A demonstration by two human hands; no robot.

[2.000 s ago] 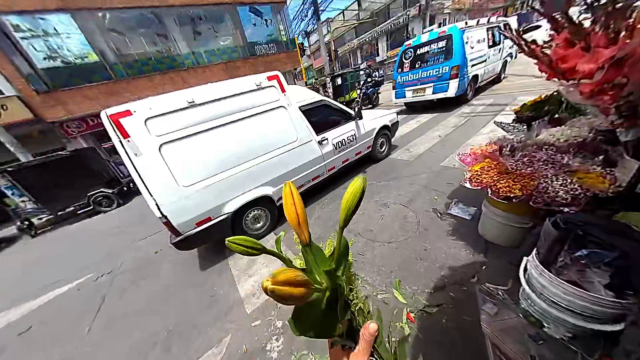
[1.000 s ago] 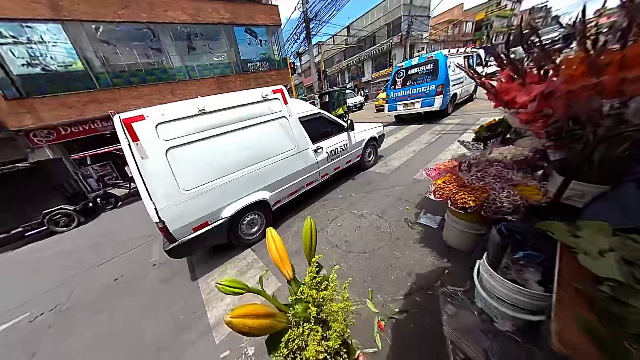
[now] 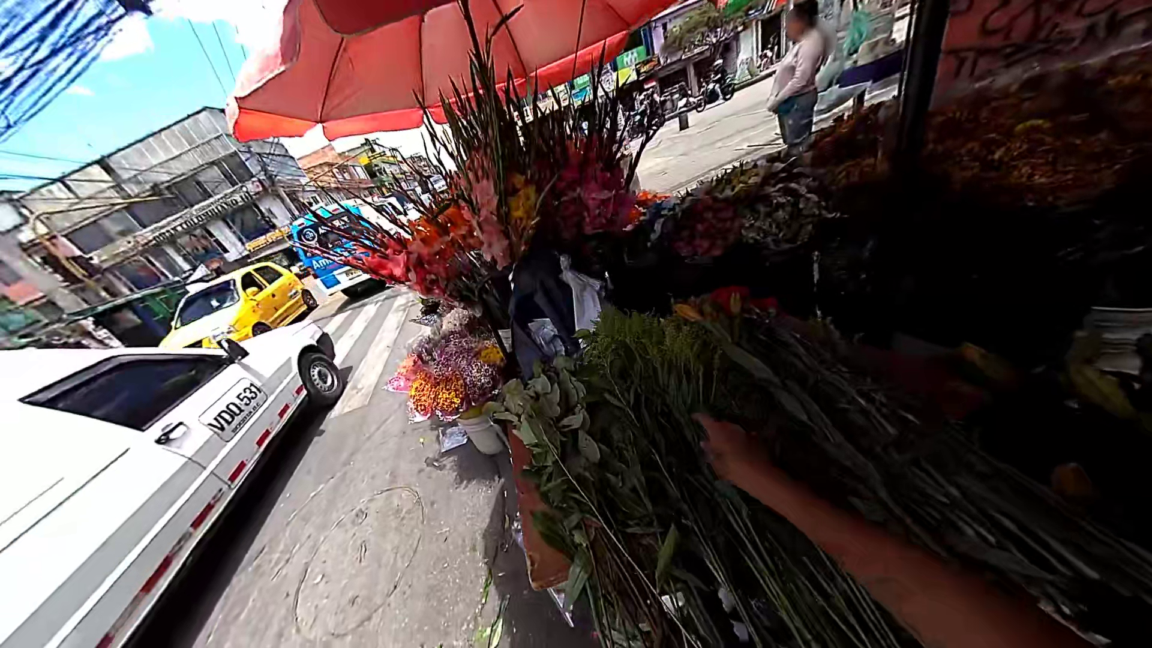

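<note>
From the lower right my right hand (image 3: 724, 443) reaches into a pile of long green stems and foliage (image 3: 666, 405) lying on the stall. Its fingers are partly hidden in the dark leaves, so whether they grip a stem cannot be told. Leafy eucalyptus-like branches (image 3: 549, 405) lie left of the hand, and more cut stems (image 3: 864, 423) spread to its right in shadow. My left hand is out of view, as is the bunch with lily buds. Beyond the foliage stand tall gladioli (image 3: 486, 216) with red, pink and yellow blooms.
A red umbrella (image 3: 405, 63) hangs over the flowers. Wrapped small bouquets (image 3: 445, 382) stand over a white bucket (image 3: 483, 435) on the asphalt. A white van (image 3: 117, 486) is close at left, with a yellow taxi (image 3: 256, 301) and an ambulance behind. A person (image 3: 796, 76) stands at upper right.
The view has swung right toward the stall. The lily-bud bunch, seen low in the middle before, has left view. An arm now reaches into the stems, and a yellow taxi shows beyond the van.
</note>
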